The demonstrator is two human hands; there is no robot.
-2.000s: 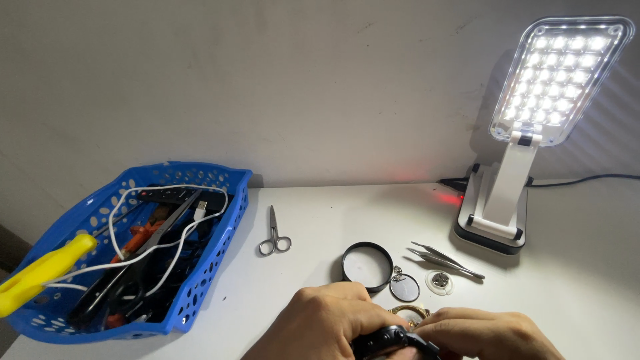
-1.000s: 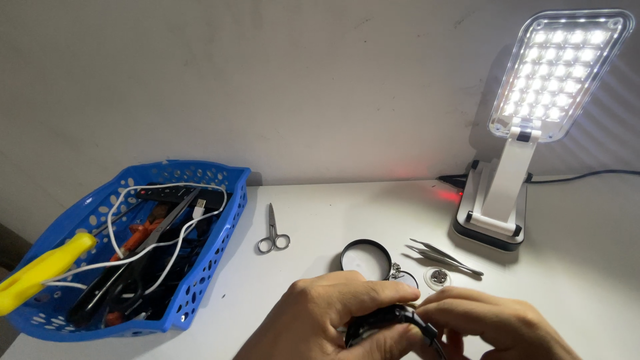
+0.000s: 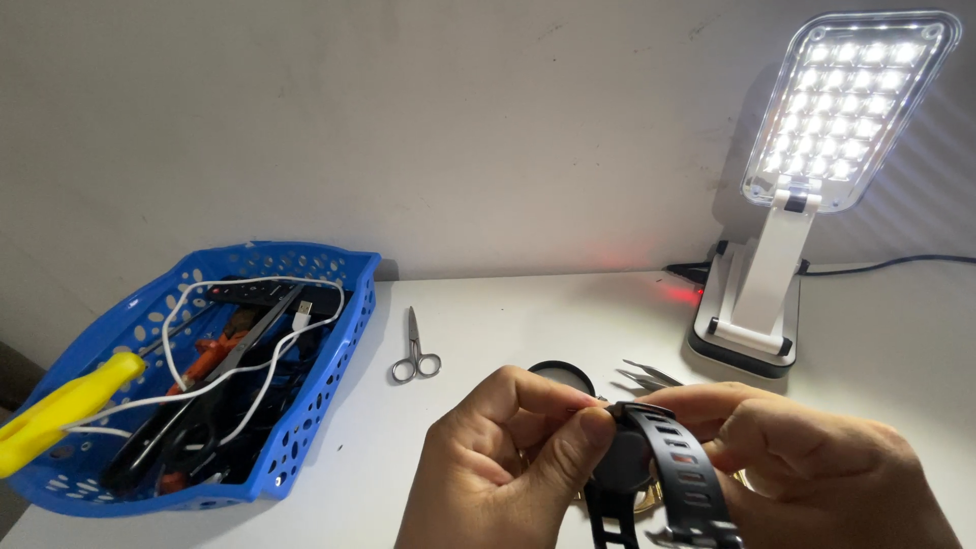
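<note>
A black wristwatch with a slotted rubber strap [image 3: 686, 471] is raised between both hands at the lower right. My left hand [image 3: 507, 457] pinches it near the end of the case, thumb and forefinger together. Against the other side of the strap, my right hand [image 3: 801, 461] grips it near the same end. The watch case [image 3: 624, 461] is dark and partly hidden by the strap and my left thumb. Behind and under the hands lies a gold-coloured metal piece [image 3: 650, 499], mostly covered. A round black-rimmed part [image 3: 563, 372] and metal tweezers [image 3: 652, 374] show just beyond my fingers.
Small scissors [image 3: 414, 357] lie on the white table [image 3: 457, 305]. At the left, a blue plastic basket [image 3: 282, 457] holds a yellow-handled screwdriver [image 3: 72, 408], a white USB cable [image 3: 171, 335], larger scissors and other tools. A lit LED lamp [image 3: 770, 282] stands at the right rear against the wall.
Both hands have lifted the watch, and its slotted strap now faces the view. They now cover more of the round black-rimmed part and the tweezers.
</note>
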